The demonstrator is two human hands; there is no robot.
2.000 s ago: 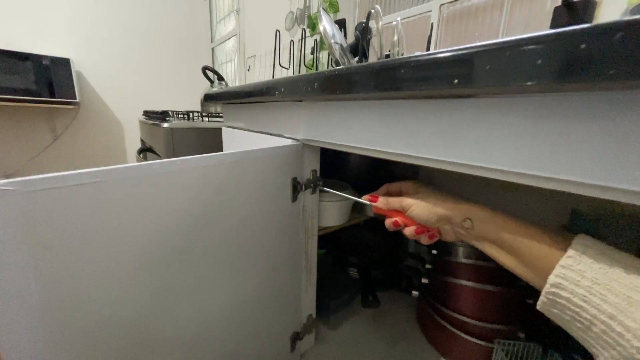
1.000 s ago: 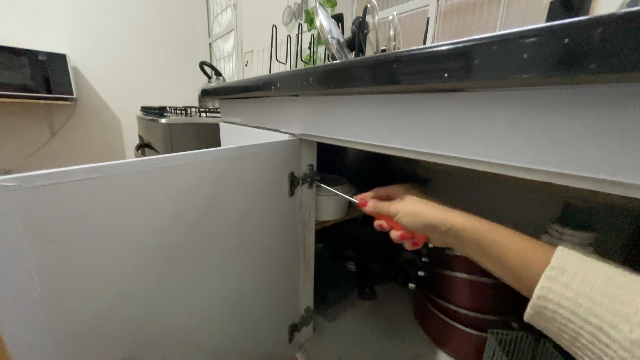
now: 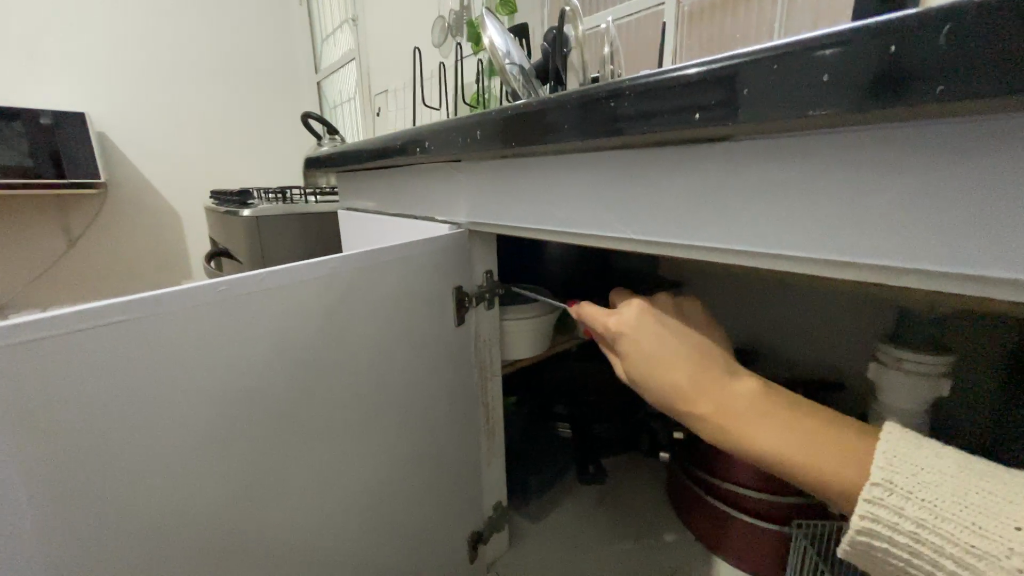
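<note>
My right hand is closed around a screwdriver, whose red handle is mostly hidden by the fingers. The metal shaft points left, its tip at or very close to the upper cabinet hinge. That hinge joins the white cabinet door, which stands open, to the cabinet frame. A lower hinge sits near the bottom of the same frame. My left hand is outside the view.
Inside the cabinet are a white container on a shelf, dark red pots, a wire rack and a white drain pipe. The dark countertop edge runs above; a stove stands behind the door.
My right hand has turned over around the screwdriver: its back now faces the camera, and the red handle that showed earlier is mostly covered. The tip has stayed by the upper hinge.
</note>
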